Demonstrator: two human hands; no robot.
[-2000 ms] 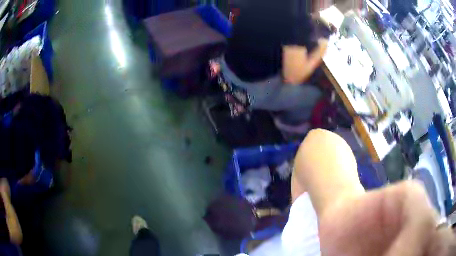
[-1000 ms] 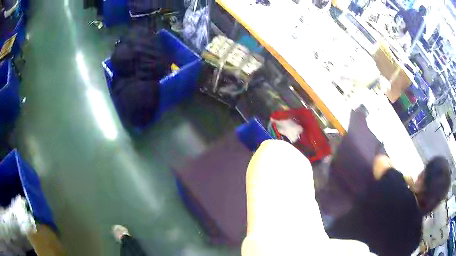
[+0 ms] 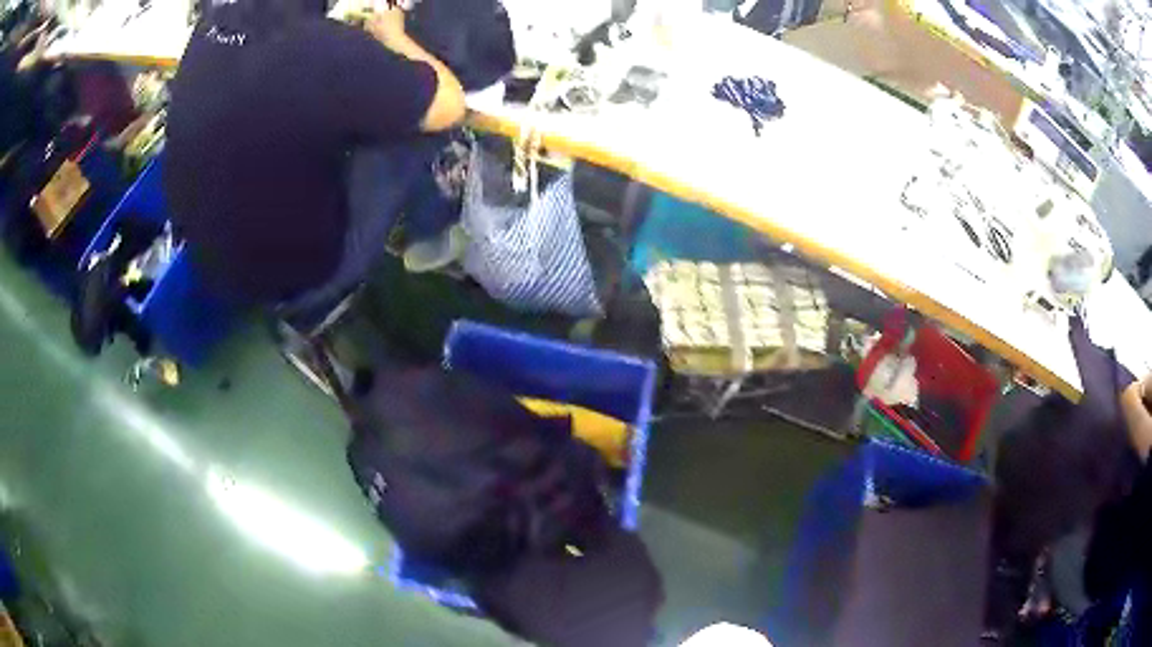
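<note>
Neither of my hands can be made out. A pale rounded shape [image 3: 726,636] is cut off by the bottom edge; I cannot tell what part it is. Nearest in front, a large heap of dark garments [image 3: 493,487] lies in and over the side of a blue crate [image 3: 550,360] on the floor. A small white mark shows on the cloth. Something yellow [image 3: 588,427] shows inside the crate beside the heap.
A person in a dark shirt [image 3: 272,152] sits at the long white table [image 3: 708,152], upper left. Under it are a striped bag [image 3: 537,253], a tied pale bundle [image 3: 739,310] and a red basket [image 3: 941,386]. Another person's arm [image 3: 1137,417] is at right. Green floor [image 3: 139,480] lies left.
The view has swung, bringing the dark heap and its crate nearer and to the centre. The large pale limb has dropped almost out of the bottom edge.
</note>
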